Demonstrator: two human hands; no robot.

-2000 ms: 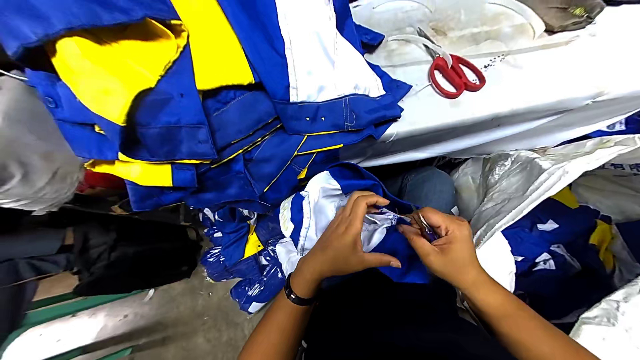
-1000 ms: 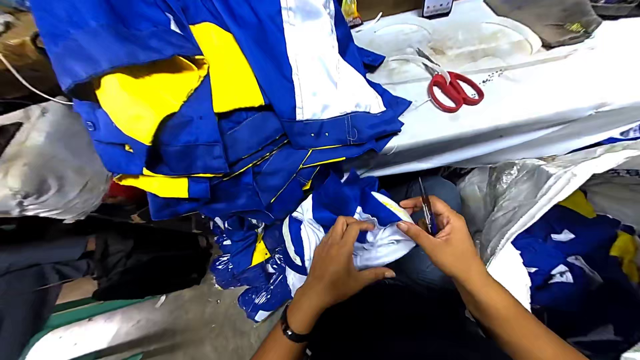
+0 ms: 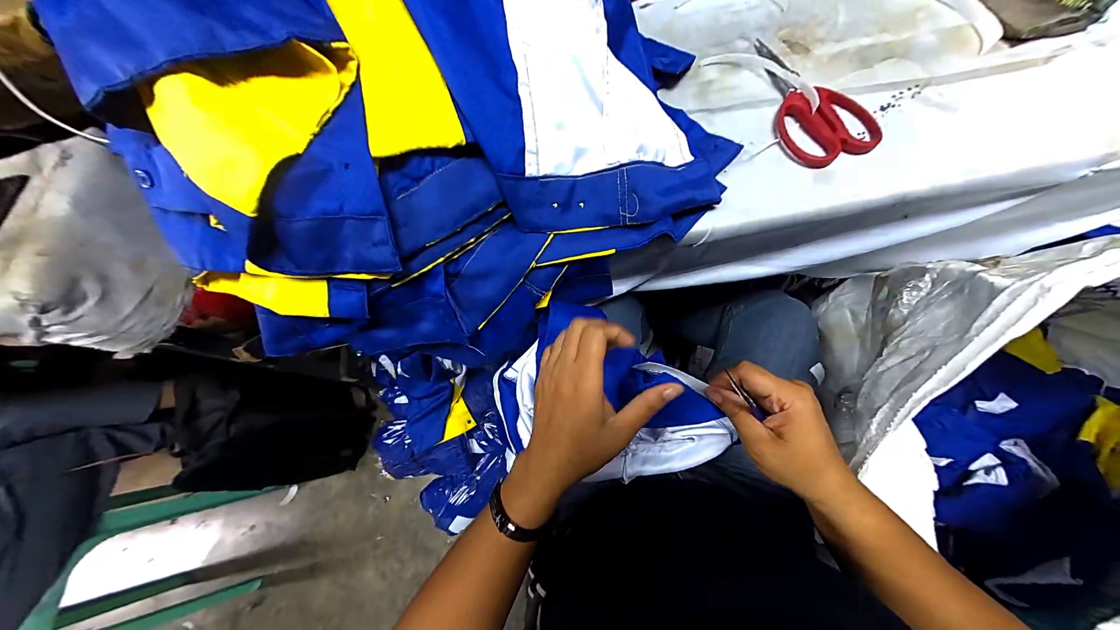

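Observation:
A blue and white fabric garment lies over my lap, between my hands. My left hand, with a dark bracelet at the wrist, is spread over the garment's left part, thumb and fingers apart; whether the hidden fingertips press on cloth is unclear. My right hand pinches the end of a pale strip or edge of the garment, and a small dark metal tool, partly hidden by the fingers, sticks out of the same hand. Red-handled scissors lie partly open on the white-covered table, away from both hands.
Blue, yellow and white garments hang in a pile over the table edge. Plastic-wrapped blue garments are below. At right stands a large white sack with blue and yellow cloth. A person's dark-clothed legs and a green frame are at left.
My left hand has its fingers raised and spread more than a second ago, when they were down on the cloth. The right hand now holds a pale strip end; the tool in it points differently.

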